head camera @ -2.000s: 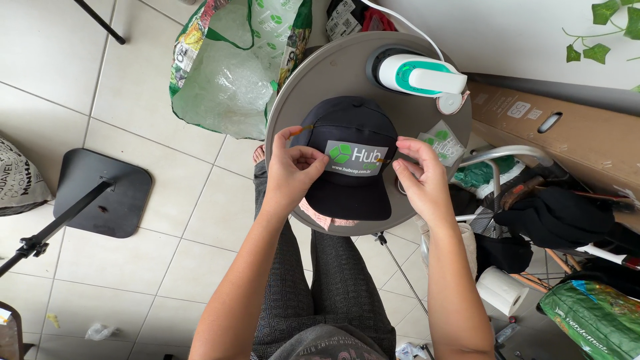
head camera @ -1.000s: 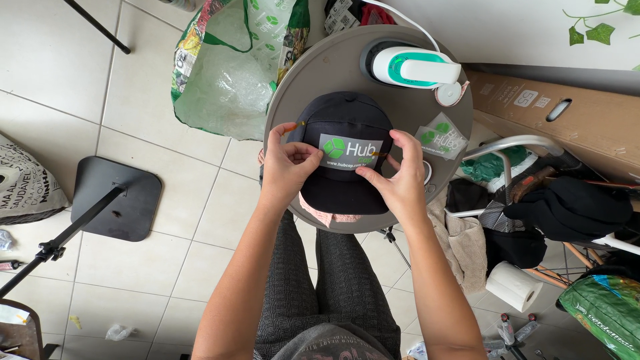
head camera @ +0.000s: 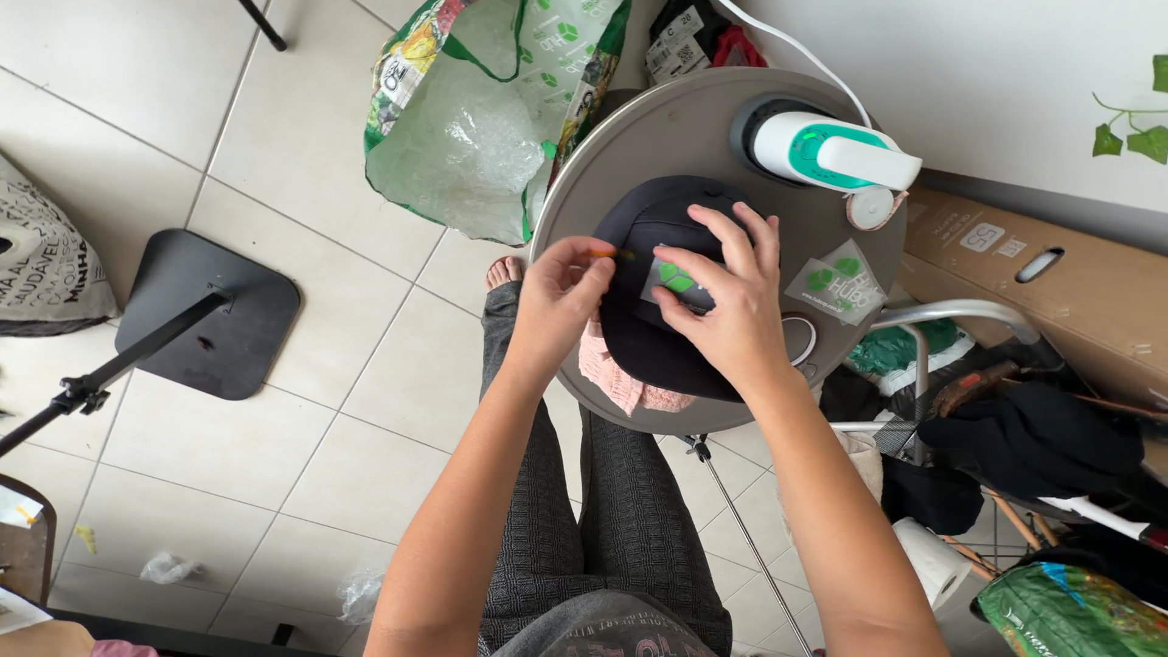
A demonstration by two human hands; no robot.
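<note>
A black cap (head camera: 680,201) lies on a round grey table (head camera: 639,137), its brim toward my body, over a pink cloth (head camera: 620,370). On its front is a transfer film (head camera: 673,277) with a green leaf print. My left hand (head camera: 570,283) pinches a small strip of orange tape (head camera: 602,253) at the cap's left side. Fingers spread, my right hand (head camera: 730,287) rests over the film and hides much of it; thumb and forefinger are at its surface. Spare transfer films (head camera: 835,281) lie right of the cap. A roll of tape (head camera: 798,339) is partly behind my right wrist.
A white and teal mini heat press (head camera: 826,151) stands in its dark base at the table's back right, its cord rising behind. A bag with plastic wrap (head camera: 484,137) stands left of the table. A cardboard box (head camera: 1031,274) and a metal-framed chair (head camera: 958,310) are at the right.
My right hand has moved from the film's right edge onto its front, fingers now spread. The left hand has moved off the film's left edge to the cap's side.
</note>
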